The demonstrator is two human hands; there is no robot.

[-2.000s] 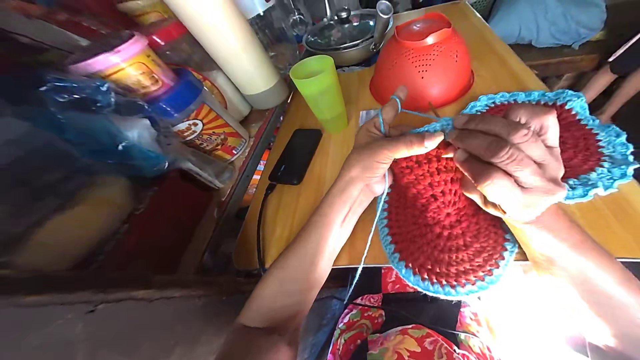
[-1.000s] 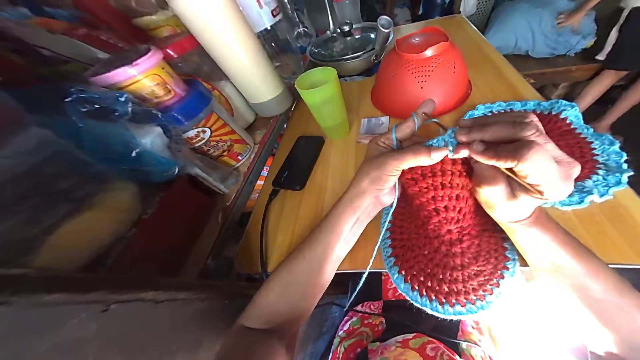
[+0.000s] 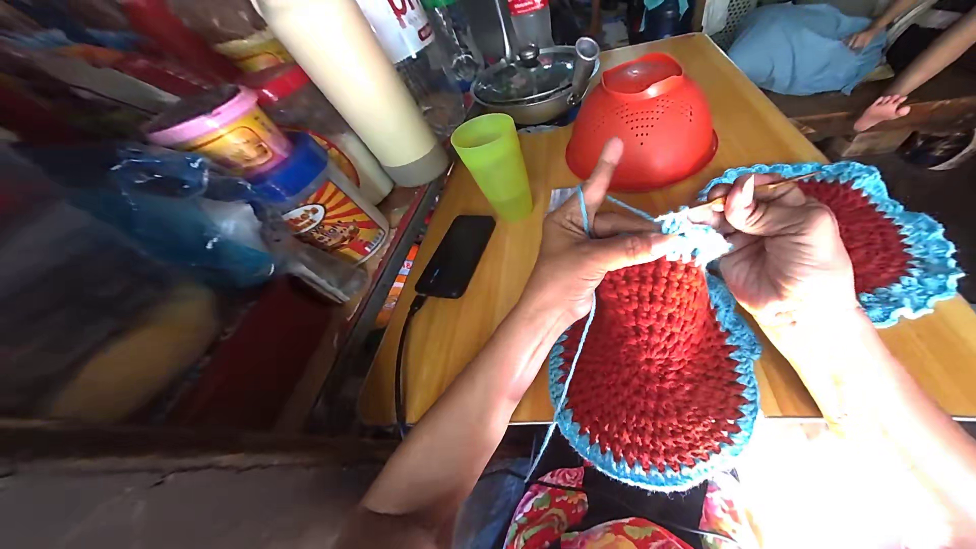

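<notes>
My left hand [image 3: 587, 248] pinches the blue edging of a red crochet piece [image 3: 656, 366], its index finger raised with light blue yarn [image 3: 576, 358] looped around it. The yarn runs down past my wrist toward my lap. In my right hand [image 3: 793, 244] is a thin crochet hook [image 3: 789, 181], its tip end at the blue edge and its shaft pointing out to the right. The red piece hangs below both hands, over the table's near edge. Another red crochet piece with a ruffled blue border [image 3: 926, 252] lies on the table behind my right hand.
A red colander [image 3: 640, 133], a lime green cup [image 3: 496, 168] and a black phone [image 3: 456, 255] with a cable stand or lie on the wooden table [image 3: 488, 335]. A lidded pan [image 3: 526, 84] is at the back. Jars and bottles crowd the left. Another person's limbs show at upper right.
My left index finger has straightened upward. My right hand has turned, so its palm side shows and the hook's shaft points right; one second ago the shaft slanted down beneath that hand.
</notes>
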